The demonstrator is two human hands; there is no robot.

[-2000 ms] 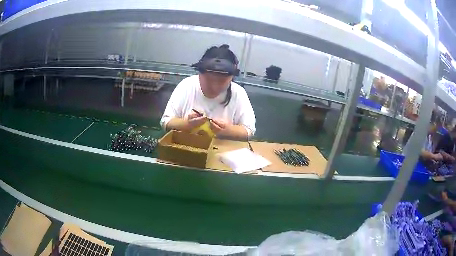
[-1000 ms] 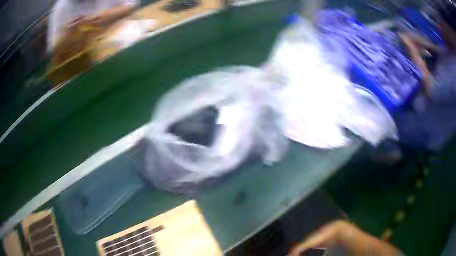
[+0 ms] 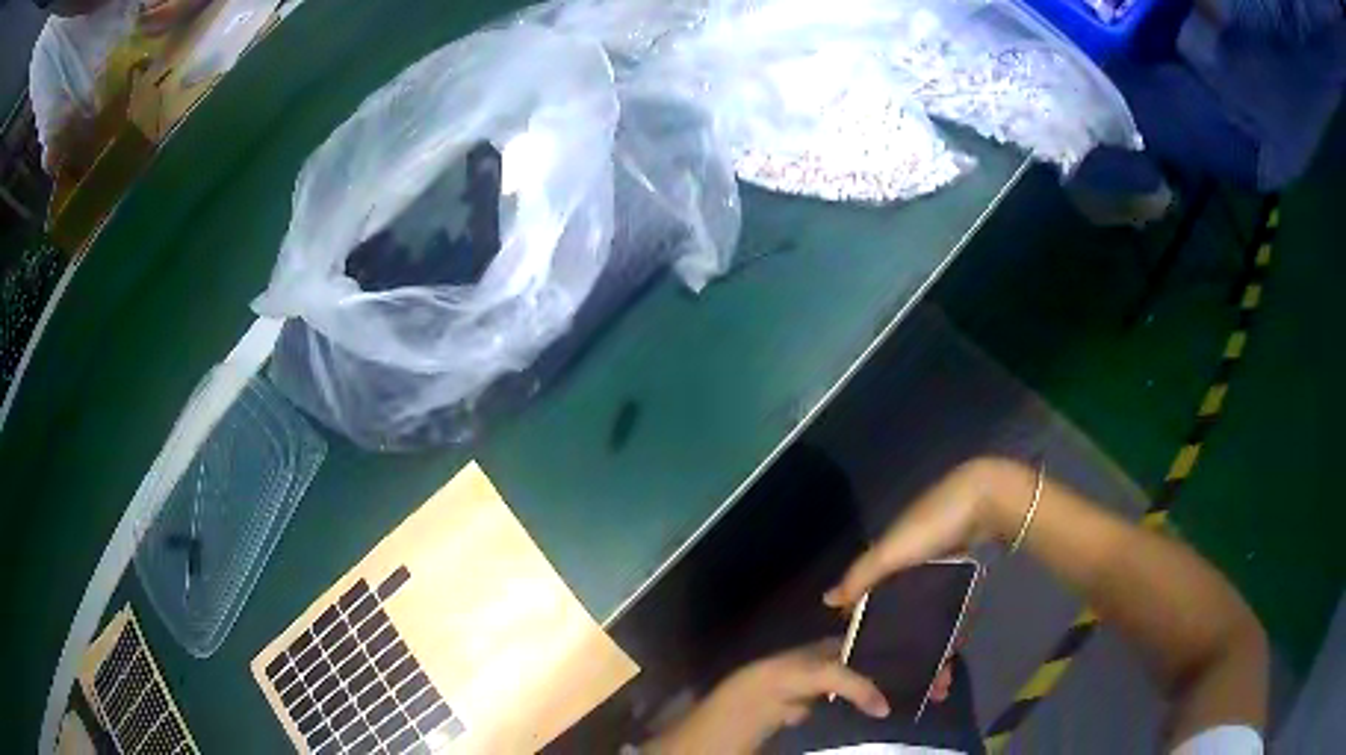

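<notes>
A smartphone (image 3: 915, 627) with a dark screen and light edge is held below the table edge at the lower right. My left hand (image 3: 775, 696) grips its lower left side, with a digit over the screen. My right hand (image 3: 937, 538), with a thin band at the wrist, is at its upper end, fingertips by the upper left corner. Fingertips also show at its right edge. A tan backing sheet (image 3: 509, 634) with rows of black pads (image 3: 347, 679) lies near the table edge, one pad apart from the block.
A clear tray (image 3: 244, 502) holds a small dark piece. An open clear bag (image 3: 568, 251) has dark contents. A bag of white parts (image 3: 856, 148) lies beyond. A dark part (image 3: 625, 425) lies on the green table (image 3: 679, 376). Another pad sheet (image 3: 136, 693) is lower left.
The view has swung down and right from the worker opposite to the table and my lap. Both my hands and the smartphone now show; my left hand was not visible earlier.
</notes>
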